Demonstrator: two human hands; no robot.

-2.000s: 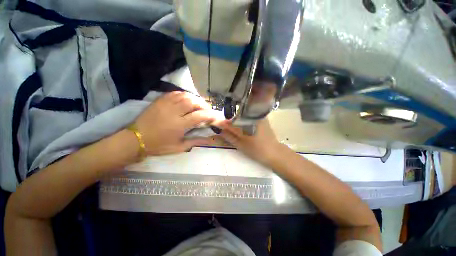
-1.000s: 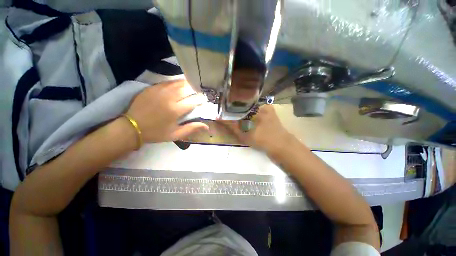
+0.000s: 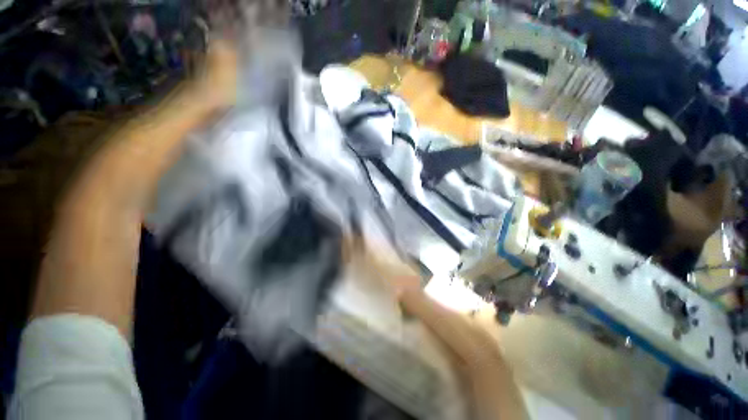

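Note:
The striped garment piece point(image 3: 246, 197), white-grey with black bands, is lifted and blurred at the left, in front of the table edge. More of the striped cloth lies on the table up to the machine's needle end. My left hand point(image 3: 221, 70) is raised at the cloth's upper end, blurred; it appears to grip the cloth. My right hand point(image 3: 381, 275) is at the cloth's lower right side, left of the needle area; its fingertips are blurred and partly hidden, so its hold is unclear. The sewing machine point(image 3: 607, 283), white with a blue stripe, runs to the lower right.
A clear bluish tub point(image 3: 608, 180) stands behind the machine, beside a long white tray point(image 3: 525, 156) with dark items. A black cloth point(image 3: 476, 84) lies on the wooden surface point(image 3: 418, 86). A pale slatted crate point(image 3: 566, 90) stands farther back.
The view has swung left and up. My left hand has moved from beside the needle to high at the left, with cloth lifted. My right hand is now left of the machine head.

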